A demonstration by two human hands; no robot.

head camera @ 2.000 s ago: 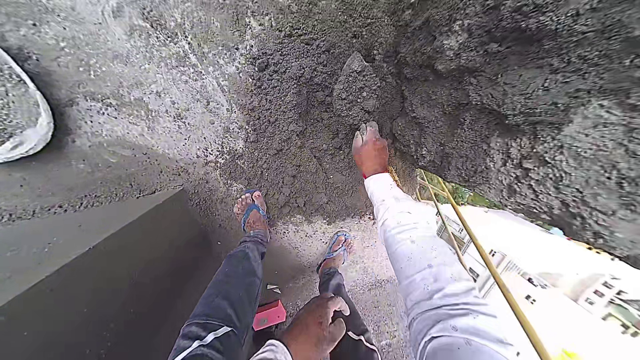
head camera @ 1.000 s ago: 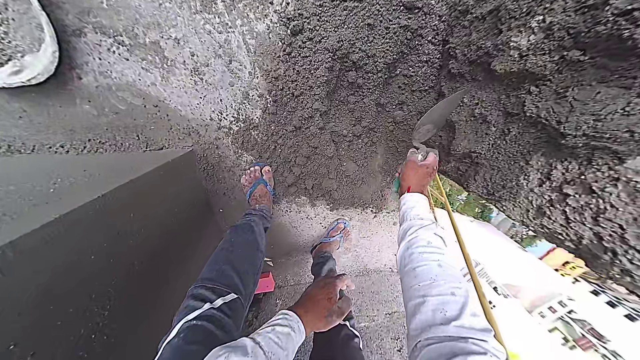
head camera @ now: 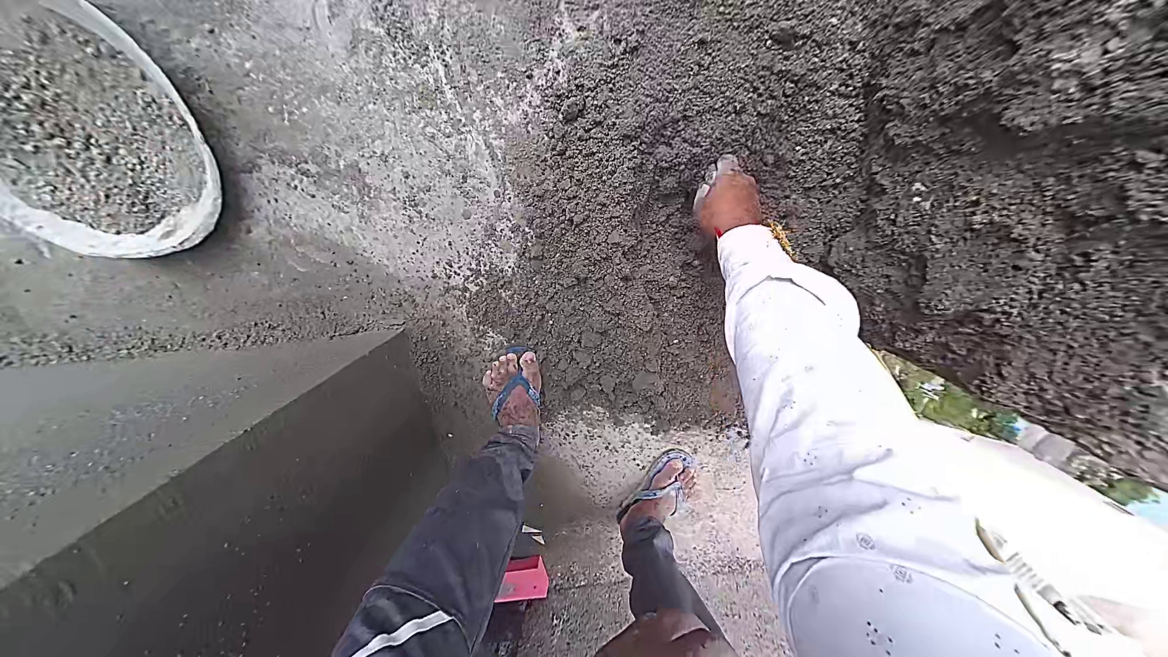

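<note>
My right hand [head camera: 728, 201] is a fist low over the heap of wet grey mortar [head camera: 620, 255], its fingertips coated grey. It grips the trowel, whose blade does not show and seems to be down in the mortar. A red thread and a yellow band are at that wrist. My left hand [head camera: 666, 636] shows only in part at the bottom edge, by my trouser leg; its fingers are out of view. My feet, in blue flip-flops [head camera: 518, 388], stand at the near edge of the mortar.
A pan with a pale rim [head camera: 205, 196] and grainy mix inside lies at the upper left. A smooth grey concrete ledge [head camera: 219, 456] runs along the left. A pinkish-red object [head camera: 525, 579] is behind my left foot. Rough mortar rises at the right, above a drop with greenery [head camera: 949, 397].
My right hand has moved from beside the right-hand edge back over the mortar. The trowel blade, visible before, is out of sight. My left hand has dropped mostly out of view.
</note>
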